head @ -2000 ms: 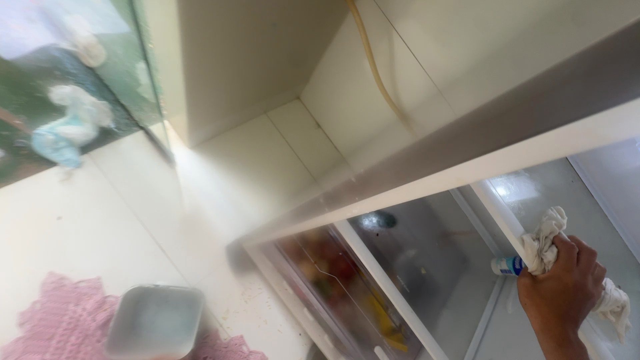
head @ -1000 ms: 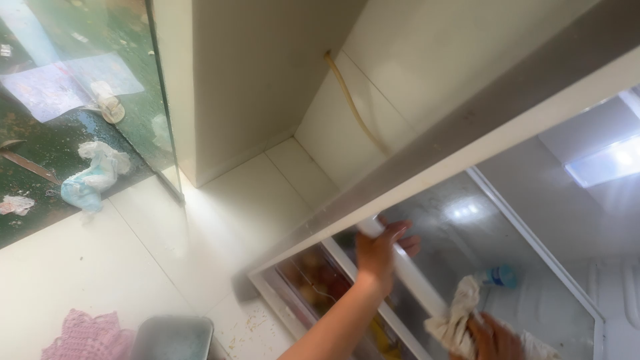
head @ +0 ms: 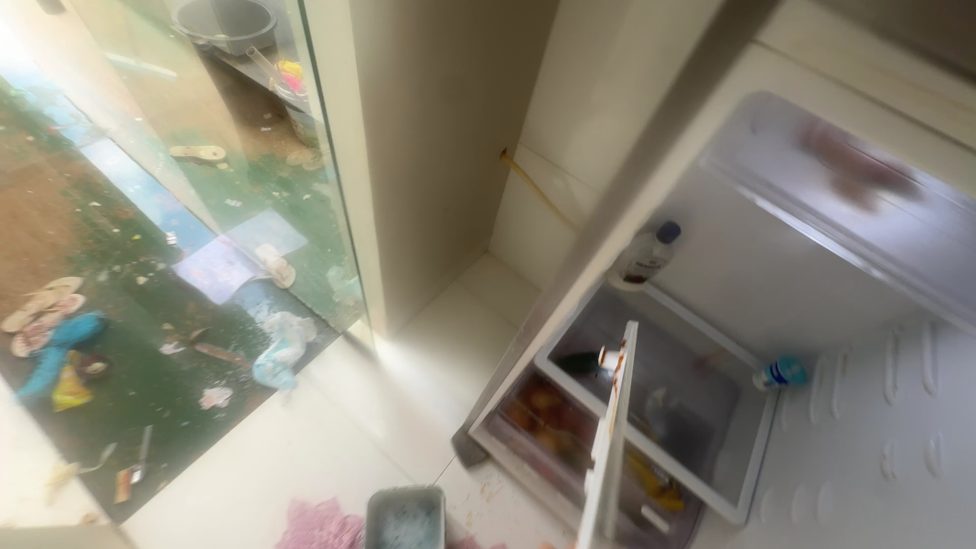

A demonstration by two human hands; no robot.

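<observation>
Neither my left hand nor my right hand can be clearly made out; a small skin-coloured patch touches the bottom edge of the view. A shelf with a white, brown-stained edge (head: 614, 427) stands tilted, nearly edge-on, in the open refrigerator; what holds it is hidden. Below it are a white-framed shelf opening (head: 675, 451) and a clear drawer (head: 526, 457) with blurred orange and yellow items. A clear bottle with a dark cap (head: 648, 255) stands at the left inner wall, and a blue-and-white tub (head: 780, 373) lies near the back. The cloth is out of view.
A grey basin of sudsy water (head: 406, 520) sits on the tiled floor beside a pink cloth (head: 320, 524). At left, a glass door (head: 335, 175) borders a green floor strewn with papers, sandals (head: 46, 305) and a crumpled white-and-blue item (head: 284, 351). A hose (head: 540, 189) leaves the wall.
The shelf, lying flat with a cloth and both hands on it one second ago, is now tilted up. Both hands and the cloth have left the view, which takes in more floor and refrigerator.
</observation>
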